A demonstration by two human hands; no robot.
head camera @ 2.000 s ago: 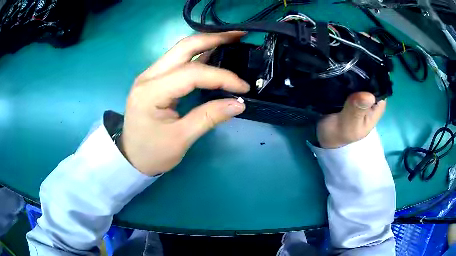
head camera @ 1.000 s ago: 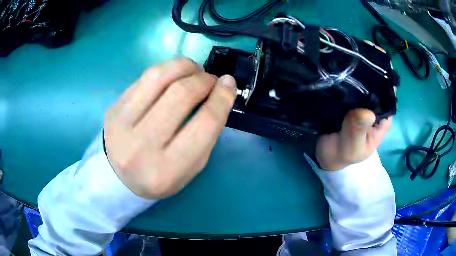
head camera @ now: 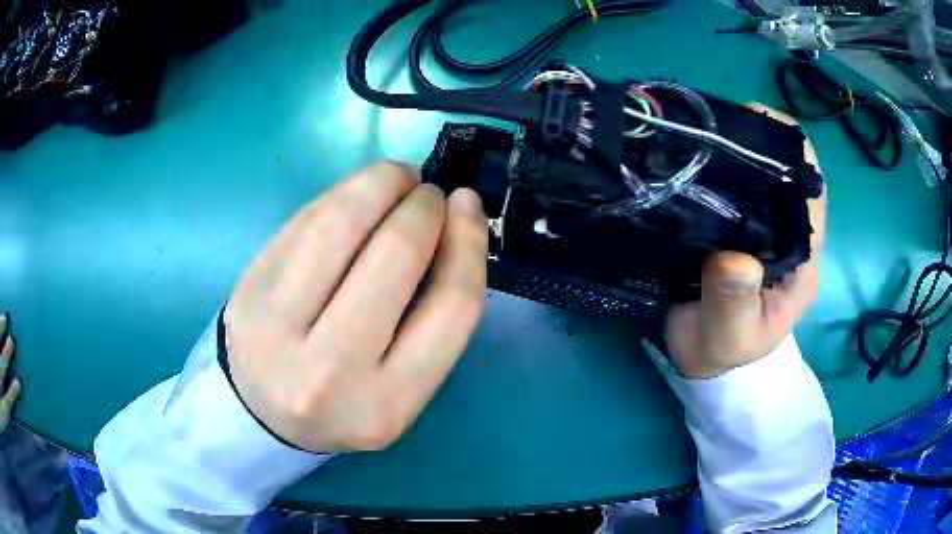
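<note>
A black housing (head camera: 626, 240) with an open top and a perforated lower side is tilted towards me above the green bench. Inner wires (head camera: 668, 130), white, red, green and clear, loop over it. A thick black cord (head camera: 444, 101) leaves it to the upper left. My right hand (head camera: 746, 302) grips its right end, thumb on the near side, fingers behind. My left hand (head camera: 360, 308) has its fingertips bunched at the left end, beside a small white connector (head camera: 495, 235). What lies between those fingertips is hidden. Another white tip (head camera: 543, 225) shows inside the housing.
Coiled black cords lie at the top and right (head camera: 898, 329) of the bench (head camera: 136, 292). Dark units with wires (head camera: 63, 63) are heaped top left. A metal and clear-tube tool (head camera: 809, 31) is top right. Blue crates (head camera: 898, 506) are below the edge. Another person's fingers show far left.
My left hand has gone from an open pinch on a white connector to bunched fingertips at the housing's left end. My right hand and the housing have moved slightly down, and the housing tilts more.
</note>
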